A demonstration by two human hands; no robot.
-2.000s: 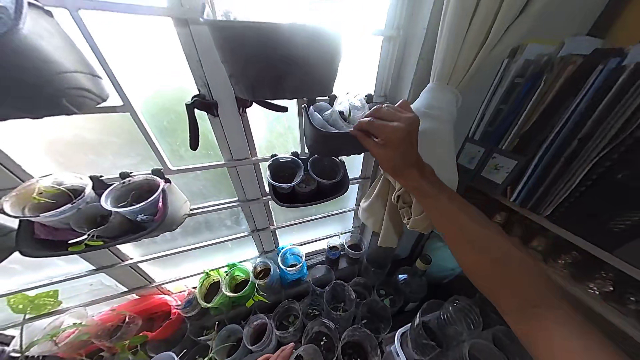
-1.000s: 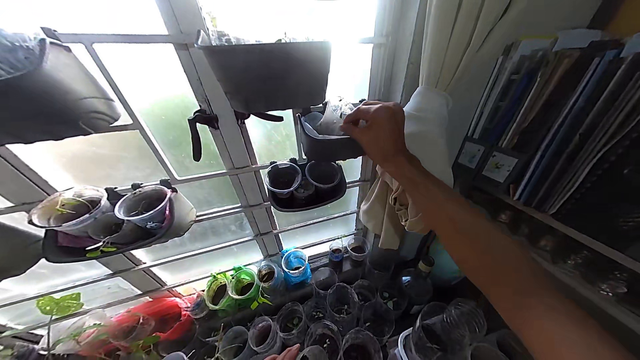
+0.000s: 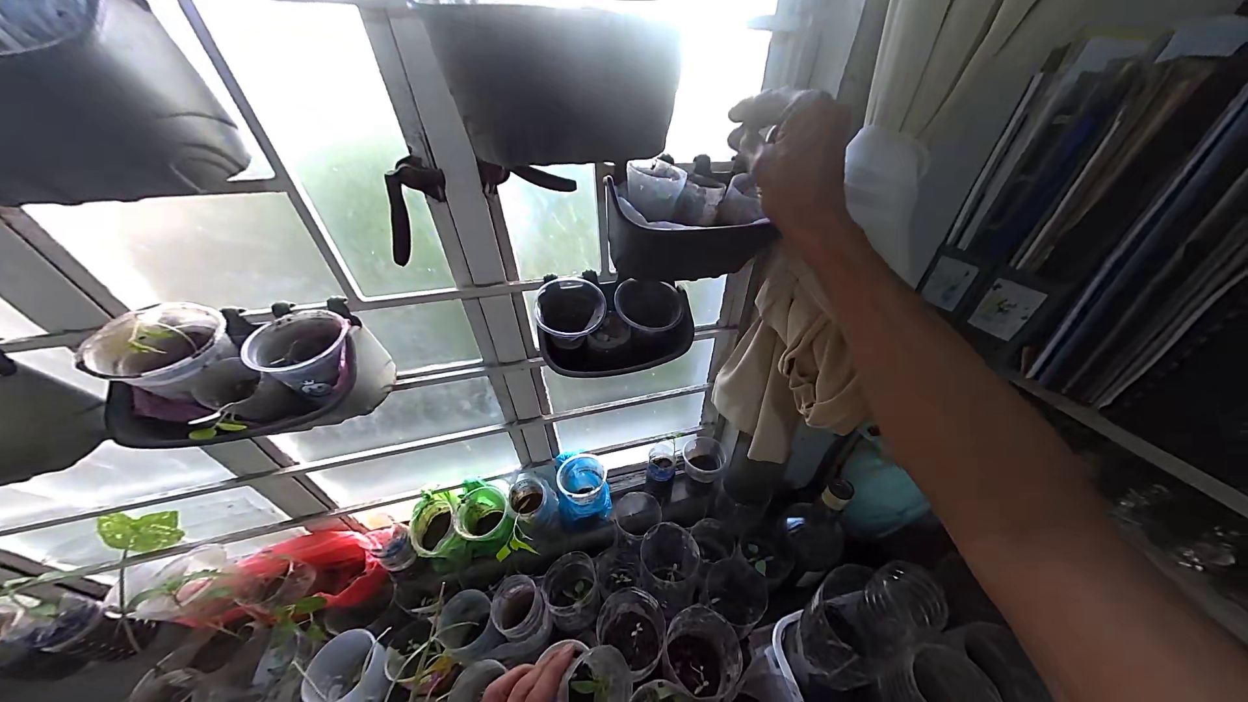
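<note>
My right hand is raised at the window, over the right end of a dark plastic hanging planter. Its fingers are bent and blurred; whether they hold anything cannot be told. Inside that planter stand clear plastic cups, the rightmost partly behind my hand. Below it hangs a smaller dark planter with two cups of soil. My left hand shows only its fingers at the bottom edge, against a clear plastic cup with a small seedling; its grip is mostly hidden.
Window bars carry another planter with cups at left and large planters above. Many seedling cups crowd the area below, beside a red plastic bag. A curtain hangs at right, near a shelf of folders.
My right hand has lifted from inside the upper right planter to above its right end. The cups inside that planter now show plainly.
</note>
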